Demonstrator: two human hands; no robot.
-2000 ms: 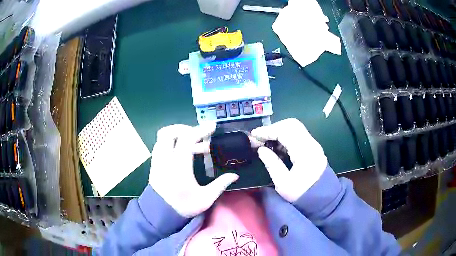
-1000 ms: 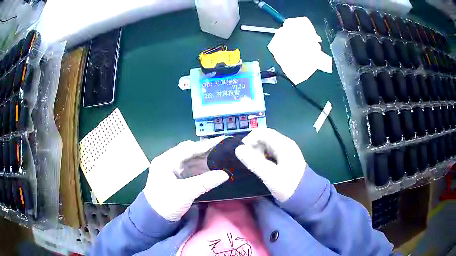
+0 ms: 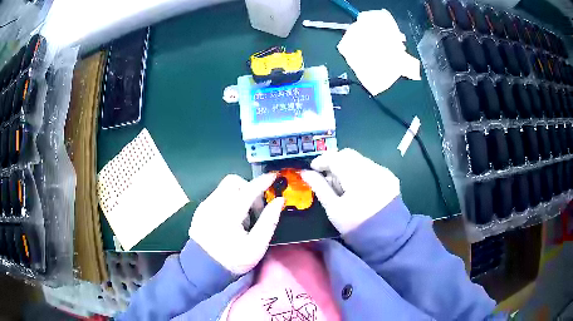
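Observation:
A charging case [image 3: 300, 193] is open just below the tester, its bright orange inside showing. My left hand [image 3: 235, 219], in a white glove, pinches a small black earbud [image 3: 279, 184] between thumb and forefinger over the case's left part. My right hand [image 3: 355, 188], also gloved, holds the case at its upper right edge. The fingers hide part of the lid. The light blue tester [image 3: 288, 113] has a lit blue screen. A yellow and black test cradle [image 3: 276, 64] sits at its far edge.
Blister trays of black cases stand at right [image 3: 496, 150] and left [image 3: 38, 182]. A dotted label sheet [image 3: 143, 191] lies left. A crumpled cloth [image 3: 378, 53], a white bottle [image 3: 274, 15] and a black cable [image 3: 402, 119] are beyond and to the right.
The case was closed and black in my hands; it is now open, showing orange. A black earbud now shows between my left fingers.

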